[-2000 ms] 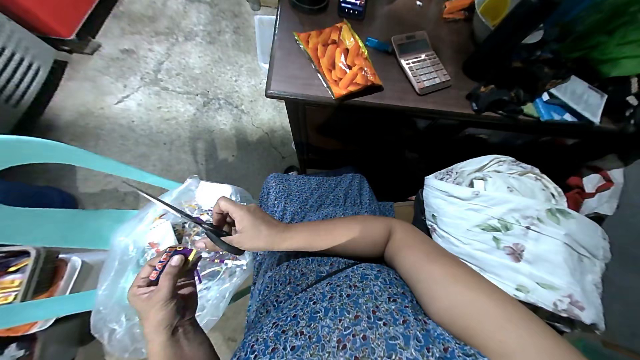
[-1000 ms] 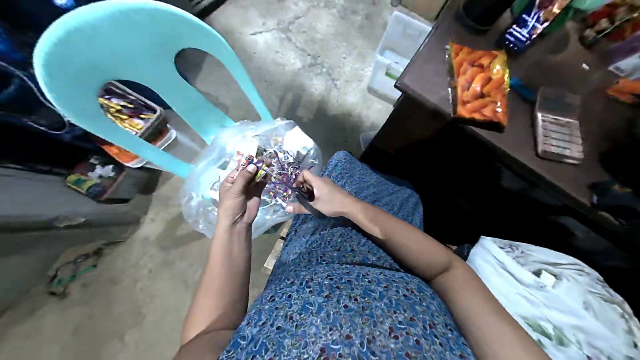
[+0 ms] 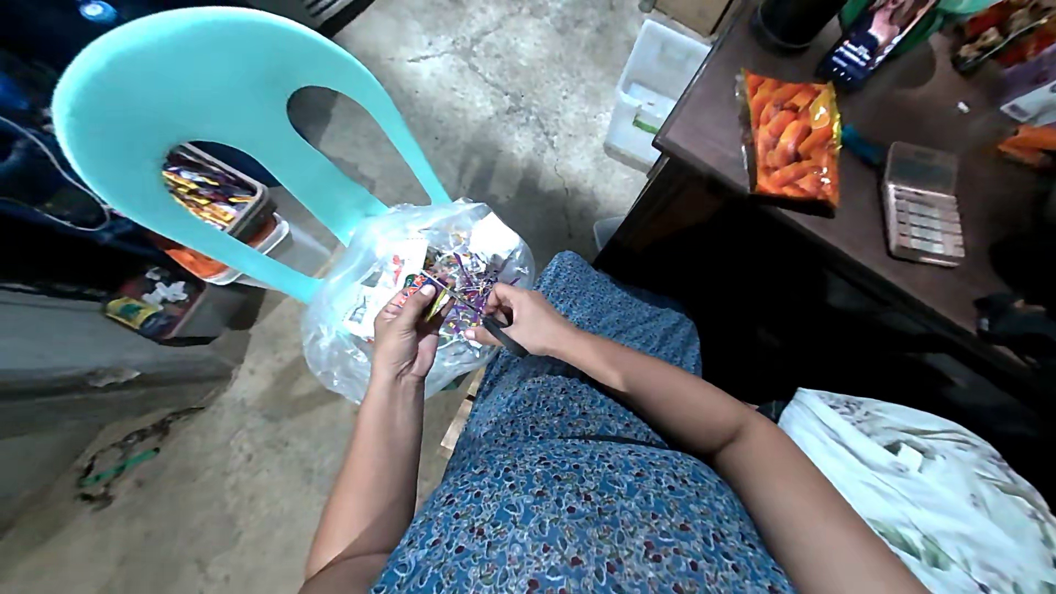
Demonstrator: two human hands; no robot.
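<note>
My left hand pinches a small colourful wrapper packet between thumb and fingers. In my right hand is a pair of scissors with dark handles, its blades pointing left and reaching the packet. Both hands are over a clear plastic bag that hangs open at the turquoise plastic chair. Inside the bag lie many cut wrapper scraps, purple and multicoloured, with pieces of white paper. How far the blades are apart is hard to tell.
On the dark wooden table at the right lie an orange snack packet and a calculator. A clear plastic box stands on the floor beside it. Behind the chair is a tub of wrapped packets. White floral cloth lies lower right.
The view has swung left since the first frame. The scissors, pointing up and left away from the packet two seconds ago, now have their blades at it.
</note>
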